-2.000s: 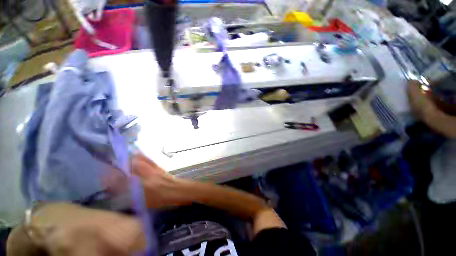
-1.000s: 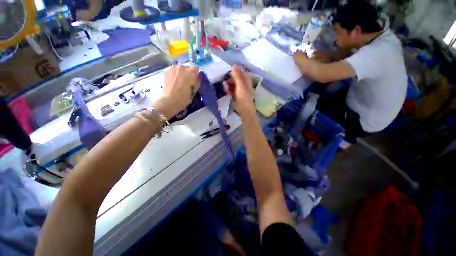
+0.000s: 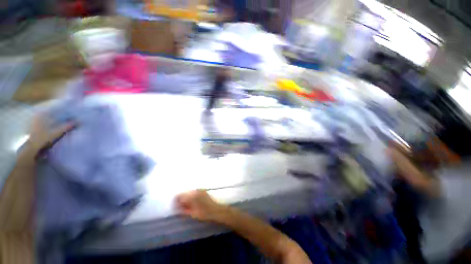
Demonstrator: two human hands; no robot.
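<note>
The frame is blurred by motion. A large blue-grey cloth piece (image 3: 93, 154) lies bunched at the left of the white table (image 3: 165, 134) and hangs towards its front edge. My left hand (image 3: 49, 135) is on the cloth's upper left part; whether its fingers grip it cannot be told. My right hand (image 3: 195, 204) is at the table's front edge, right of the cloth, with its fingers curled; what it may hold cannot be told. The sewing machine's needle area (image 3: 210, 147) is beyond my right hand, too blurred for detail.
A bright pink tray (image 3: 119, 75) stands behind the cloth. Small dark snips (image 3: 303, 175) lie on the machine bed at right. A yellow item (image 3: 287, 85) and a red item (image 3: 320, 95) are at the back. Another person's arm (image 3: 413, 170) is at far right. Blue baskets (image 3: 330, 234) are below.
The view has swung back left. My hands have left the purple strip at the machine's right end. My left hand is now at the cloth and my right at the front edge.
</note>
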